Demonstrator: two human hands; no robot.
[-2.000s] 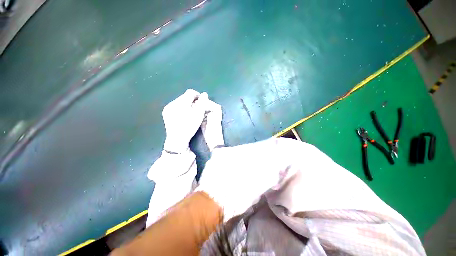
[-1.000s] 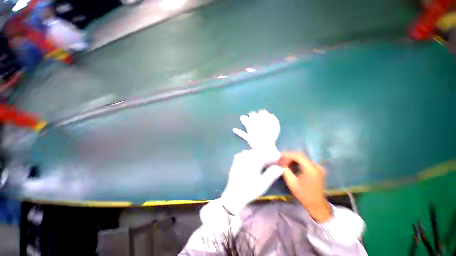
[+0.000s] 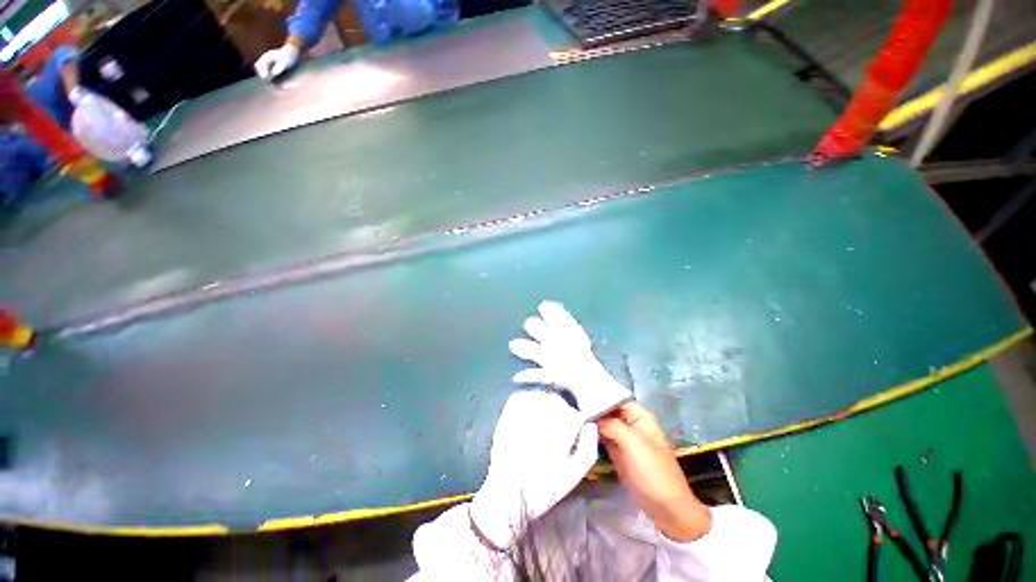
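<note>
A loose white glove (image 3: 557, 350) is held over the green bench mat (image 3: 284, 398), its fingers spread up and left. My left hand (image 3: 534, 455), in a white glove, is closed at the loose glove's cuff. My right hand (image 3: 645, 455) is bare and meets the same cuff with bent fingers. Its fingertips are hidden, so I cannot tell how far they are inside. Two pairs of pliers with dark handles lie on the bright green side table (image 3: 795, 489): one pair (image 3: 875, 517) beside another (image 3: 934, 546).
A black object (image 3: 1000, 559) is cut off at the lower right. Red-orange wrapped uprights stand at right (image 3: 880, 85) and left (image 3: 51, 131). Across the bench, a person's gloved hand (image 3: 277, 61) and blue sleeves show by a metal sheet (image 3: 432, 68). A dark grated tray (image 3: 625, 16) is behind.
The view has shifted, showing more of the far bench. The glove's fingers now point more to the left, and my bare right hand has changed from a pinch beside my left hand to meeting the cuff.
</note>
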